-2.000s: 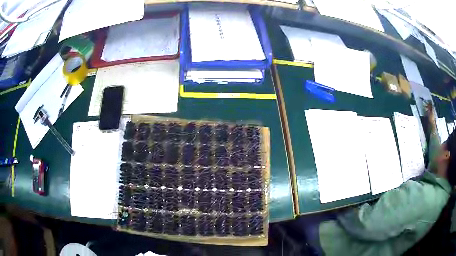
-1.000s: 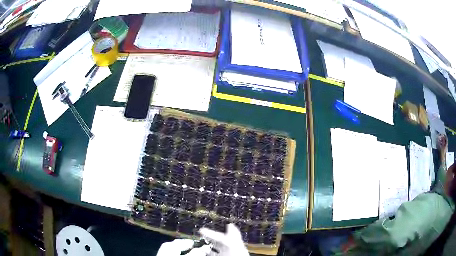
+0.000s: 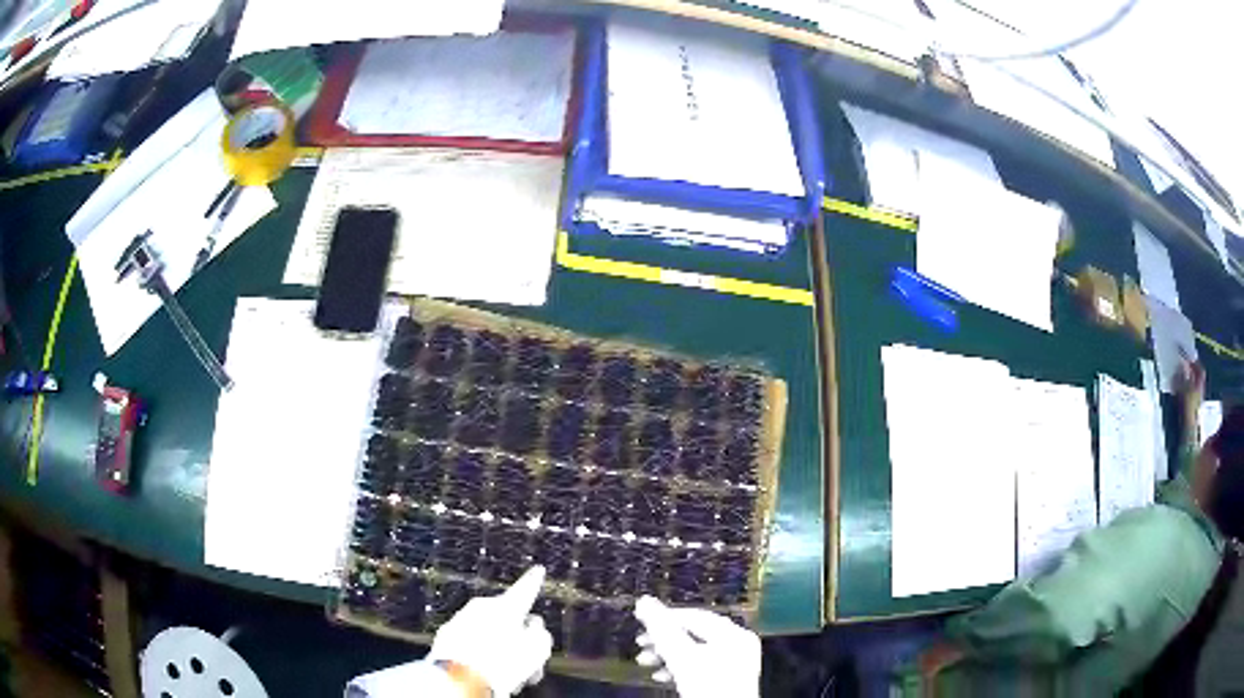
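Observation:
A large divided tray (image 3: 775, 471) of small black wired parts lies on the green bench, its front edge near the bench's front. My left hand (image 3: 494, 638), in a white glove, is over the tray's front rows with the index finger stretched out towards the parts. My right hand (image 3: 696, 646), also white-gloved, is over the front edge to the right, fingers bent down towards the parts. The hands are apart. Whether the right fingertips hold a part cannot be told.
A white sheet (image 3: 284, 450) and a phone (image 3: 358, 269) lie left of the tray. A caliper (image 3: 175, 303), red meter (image 3: 117, 436) and yellow tape roll (image 3: 258, 142) are further left. Blue trays (image 3: 584, 171) stand behind. A person in a green sleeve (image 3: 1105, 586) sits at right.
My hands were out of view, then close together and blurred at the tray's front edge. Now they are apart and further over the tray. The view has shifted; the tray looks unmoved on the bench.

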